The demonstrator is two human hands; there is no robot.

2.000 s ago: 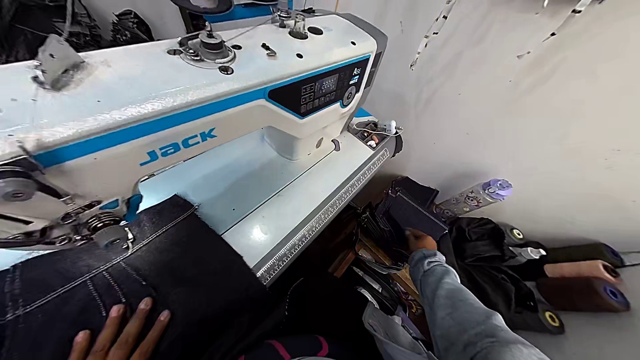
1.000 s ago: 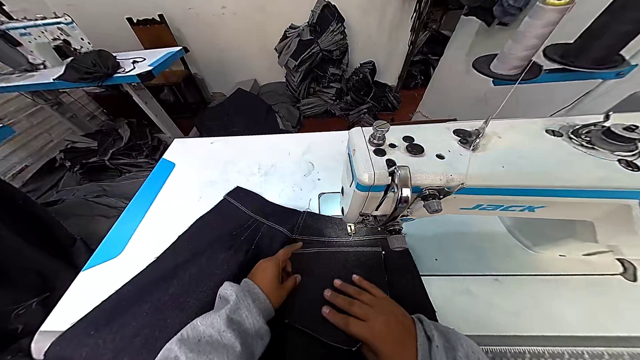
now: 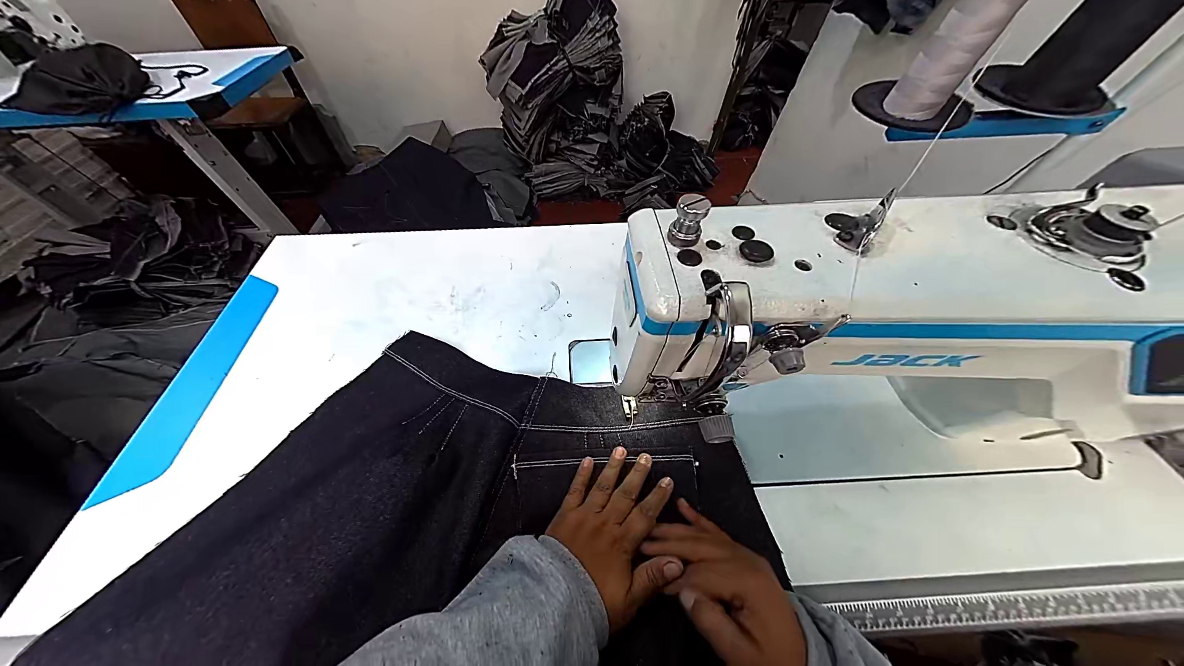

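Dark denim garment panels (image 3: 305,518) with pale topstitching lie across the white sewing table, their upper edge beside the presser foot (image 3: 630,408) of a Jack industrial sewing machine (image 3: 888,305). A patch pocket (image 3: 555,476) with a stitched top edge lies below the foot. My left hand (image 3: 610,527) rests flat on the pocket, fingers apart and pointing toward the foot. Close against it on the right, my right hand (image 3: 721,578) has bent fingers over the denim, its thumb near my left thumb; whether it pinches any cloth is not visible.
Thread cones (image 3: 957,55) stand behind the machine. A measuring tape strip (image 3: 999,606) runs along the table's front edge. Bundles of dark cloth (image 3: 564,92) are stacked by the wall, and more cloth (image 3: 139,259) is heaped at the left. Another table (image 3: 240,74) stands at the back left.
The view has swung far left since two seconds ago, when my right hand was at cloth beside the machine. Since one second ago, my left hand has moved right onto the pocket, next to my right hand.
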